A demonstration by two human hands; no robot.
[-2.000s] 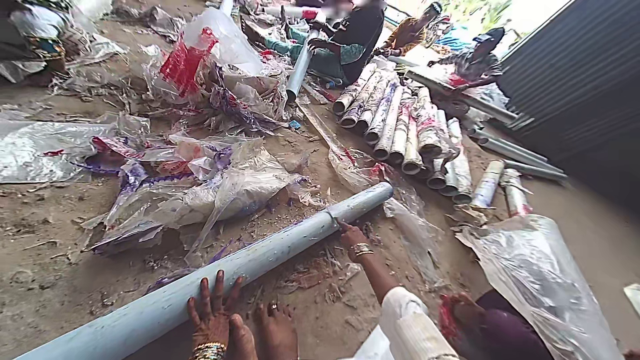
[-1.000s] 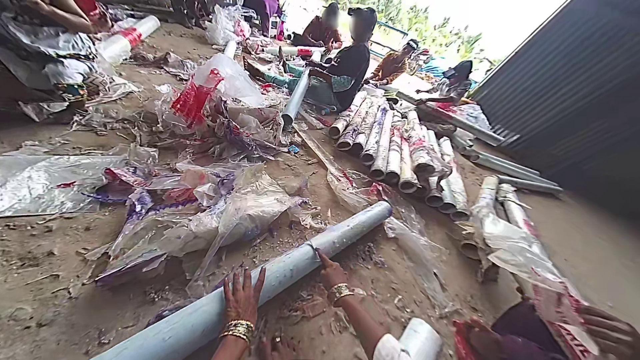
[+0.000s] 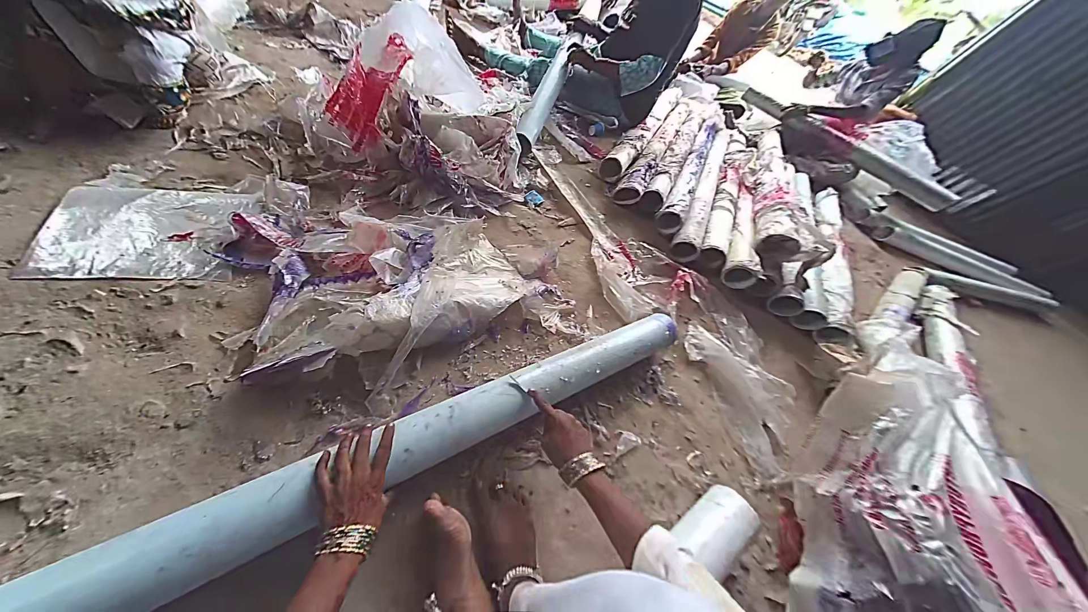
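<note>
A long pale blue-grey plastic pipe (image 3: 459, 422) lies diagonally on the dirt floor, from the lower left to the middle. My left hand (image 3: 355, 480), with stacked bangles at the wrist, rests on its near side with the fingers spread. Farther along the pipe, my right hand (image 3: 563, 432) has its index finger stretched over what looks like a thin blade (image 3: 518, 386) touching the pipe's surface; the rest of its grip is partly hidden. My bare feet (image 3: 501, 531) are on the ground between my arms.
Torn plastic film (image 3: 459, 289) lies beyond the pipe. Wrapped pipes (image 3: 701, 191) are laid in a row at upper right, near a corrugated metal wall (image 3: 1020, 127). More plastic-wrapped pipes (image 3: 952, 476) lie at right, and a short white pipe end (image 3: 718, 527) is beside my right sleeve. People sit farther back.
A hand seen at the right edge one second ago is out of sight. The loose plastic at right has shifted over the pipes there. My hands remain at the blue-grey pipe.
</note>
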